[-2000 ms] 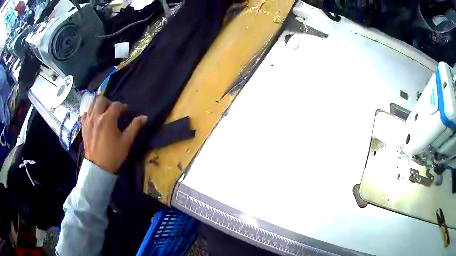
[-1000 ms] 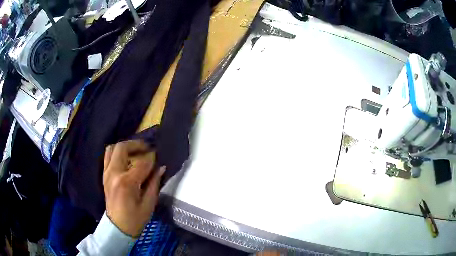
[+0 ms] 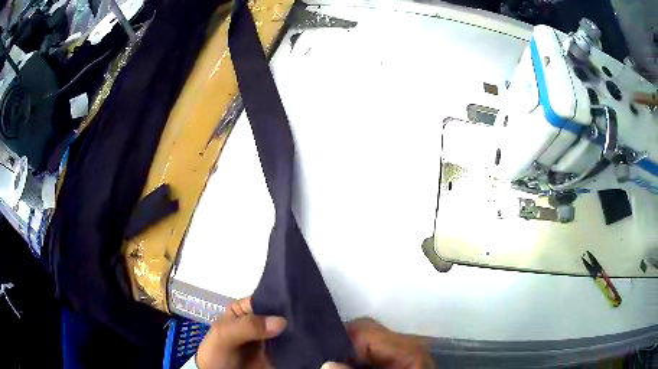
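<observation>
A long dark fabric strip (image 3: pixel 270 133) runs from the top of the yellow-brown board down across the white table to its front edge. My left hand (image 3: pixel 242 335) pinches its lower part, thumb on top. My right hand (image 3: pixel 386 346) is at the strip's lower right side, cut off by the bottom edge; a fingertip shows on the strip's end. The strip widens between the hands. A bundle of dark strips (image 3: pixel 108 166) lies along the board's left side and hangs over its front.
The sewing machine head (image 3: pixel 552 108) stands at right over its cream bed (image 3: pixel 469 238). Thread snips (image 3: pixel 602 279) and a small dark piece (image 3: pixel 615 206) lie near it. Another dark piece (image 3: pixel 153 209) lies on the yellow-brown board (image 3: pixel 191 137). A blue basket (image 3: pixel 184 339) is below.
My left hand has moved right and down from the bundle, drawing one strip onto the white table. My right hand has come in at the bottom. The view has shifted right.
</observation>
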